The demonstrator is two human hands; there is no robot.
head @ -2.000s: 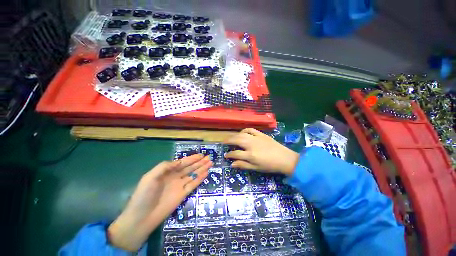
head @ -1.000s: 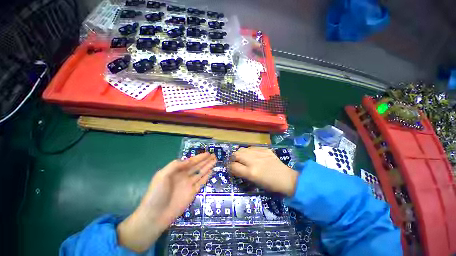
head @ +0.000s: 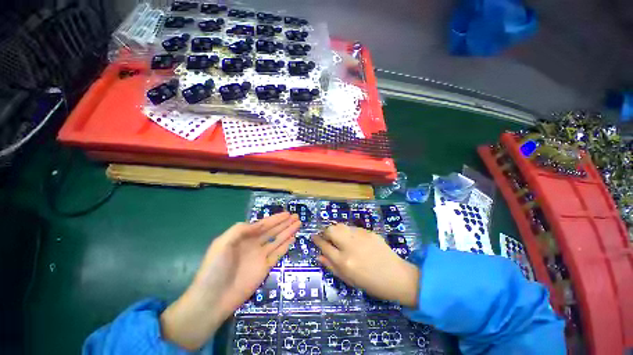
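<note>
A clear blister tray (head: 267, 326) lies in front of me. Black panels (head: 300, 285) with pale rings and square marks sit in its upper rows; the lower rows show mostly ring outlines. My left hand (head: 239, 260) is palm up over the tray's left side, fingers extended. A tiny bluish speck shows near its fingers; I cannot tell clearly what it is. My right hand (head: 361, 260) is over the second row, fingertips pinched together and pointing down at a panel. Whether a tiny piece is between them is hidden.
A red bin (head: 104, 118) at the back left bears a far clear tray of black housings (head: 236, 64) and dot sheets (head: 260, 135). A tan strip (head: 236, 182) lies before it. Right are adhesive dot sheets (head: 463, 225), a small blue heap (head: 418, 193) and ribbed red bins (head: 583, 236).
My right hand has moved from the top row down to the second row, uncovering top-row panels. My left hand has barely moved. The small light on the right bin went from red to green to blue.
</note>
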